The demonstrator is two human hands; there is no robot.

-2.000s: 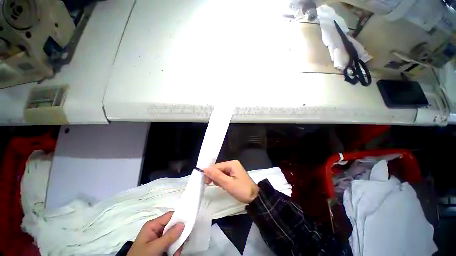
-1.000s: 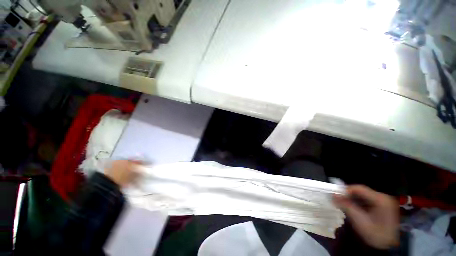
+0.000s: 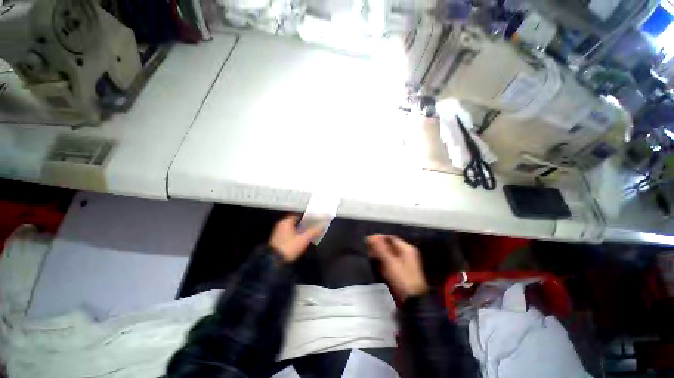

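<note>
A short white strip (image 3: 322,214) hangs over the front edge of the white table (image 3: 251,193). My left hand (image 3: 292,238) is at its lower left end, thumb and fingers closed on it. My right hand (image 3: 399,266) is to the right, below the table edge, fingers curled with the tips together. It is blurred, and I cannot tell whether it holds a small tool. A pile of off-white strips (image 3: 340,314) lies across my lap, partly hidden by my left sleeve. White pointed panels (image 3: 366,365) show below the pile.
Black shears (image 3: 473,159) lie on a white cloth on the table, with a black phone (image 3: 537,201) to their right. Sewing machines stand left (image 3: 74,55) and right (image 3: 517,96). A white board (image 3: 122,255) is below left, and a red basket (image 3: 550,289) with white fabric is below right.
My hands have let go of the lap pile's ends and moved up. My left hand is now at the hanging strip. The view has swung right, bringing the phone back in.
</note>
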